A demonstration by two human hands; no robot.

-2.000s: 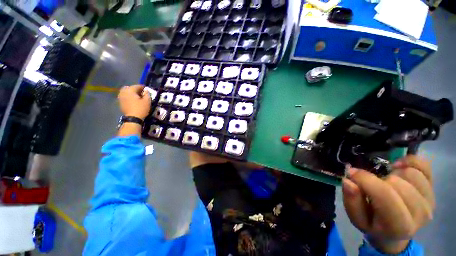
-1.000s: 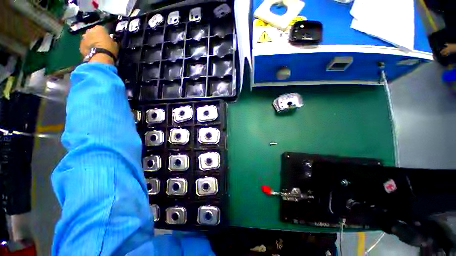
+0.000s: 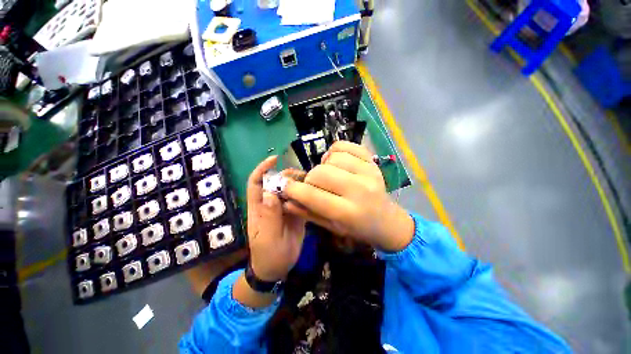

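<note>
A small white square unit [image 3: 275,183] is held between my two hands in front of the fixture. My left hand [image 3: 272,228] grips it from the left with fingers and thumb. My right hand [image 3: 346,193] touches it from the right with its fingertips. The black toggle-clamp fixture [image 3: 331,117] stands just beyond my hands, partly hidden by my right hand. A red-tipped rod [image 3: 387,159] shows at its right side. The front blister tray [image 3: 160,214] at the left holds many white units with dark centres.
The rear blister tray [image 3: 149,114] has many empty pockets. A loose silver unit [image 3: 272,107] lies on the green mat near the blue control box [image 3: 270,62]. White foam trays [image 3: 142,31] are behind. A blue stool [image 3: 543,24] stands on the floor. A white scrap [image 3: 143,317] is lower left.
My left hand has come back from the rear tray to the middle and now holds a unit. My right hand has come into view beside it. The view has turned to the right.
</note>
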